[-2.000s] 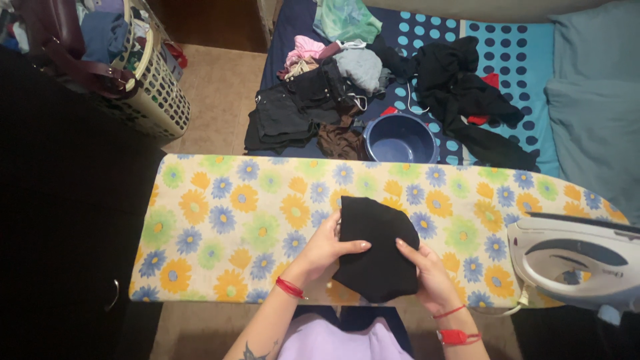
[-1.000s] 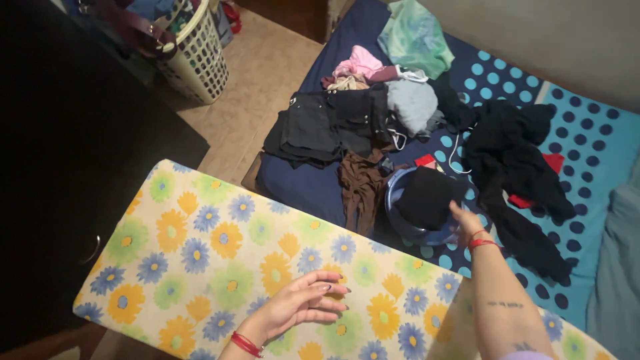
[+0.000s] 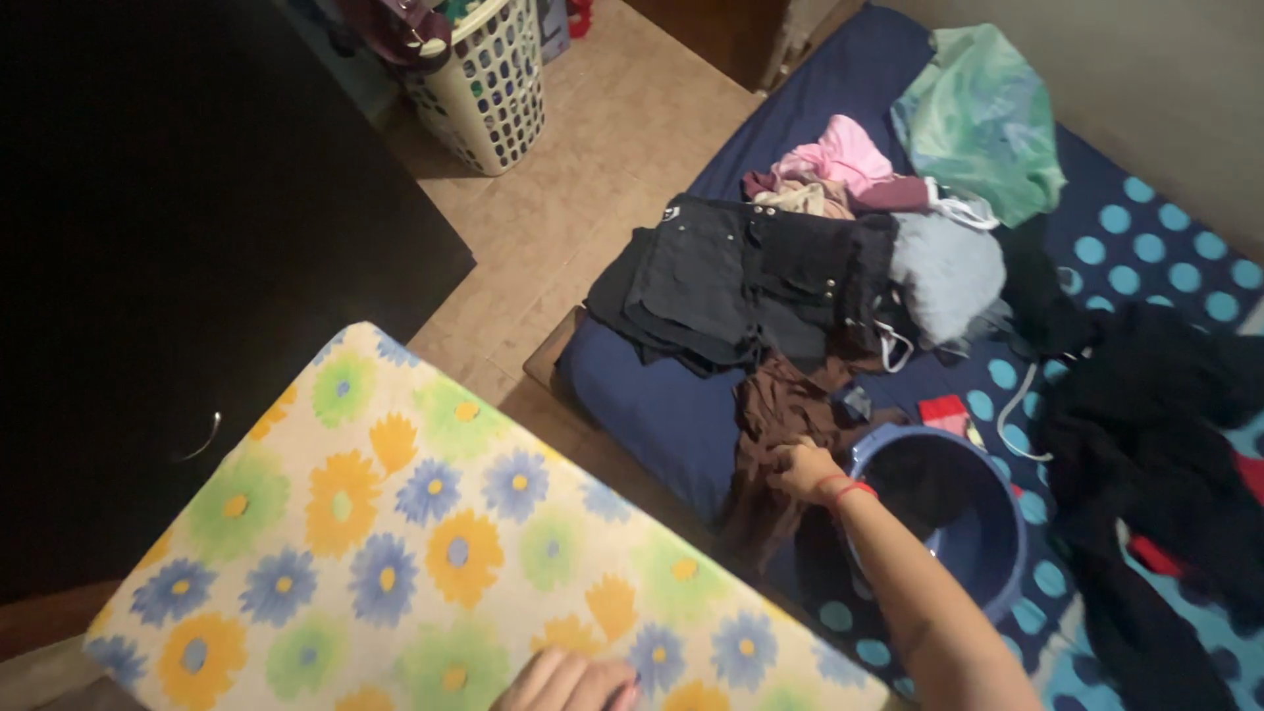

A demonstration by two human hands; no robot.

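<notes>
My right hand (image 3: 805, 472) reaches over the bed and touches a crumpled brown garment (image 3: 780, 420), its fingers on the fabric; whether they grip it is not clear. Beside it stands a blue plastic tub (image 3: 1009, 538) with a black cloth (image 3: 913, 484) inside, partly behind my forearm. My left hand (image 3: 568, 681) rests at the near part of the flower-patterned ironing board (image 3: 454, 504), cut off by the lower edge of the view, with its fingers curled. Folded black denim shorts (image 3: 696, 286) lie beyond the brown garment, next to a light grey cloth (image 3: 948, 276).
Pink clothing (image 3: 839, 158) and a green plastic bag (image 3: 987, 118) lie farther back on the bed. Black clothes (image 3: 1155, 425) spread at the right. A cream laundry basket (image 3: 494, 99) stands on the floor, and a dark cabinet (image 3: 197, 247) is at the left.
My right hand put the black cloth in the blue tub, let it go and moved left to the brown garment. My left hand came off the cloth. The view has swung toward the bed.
</notes>
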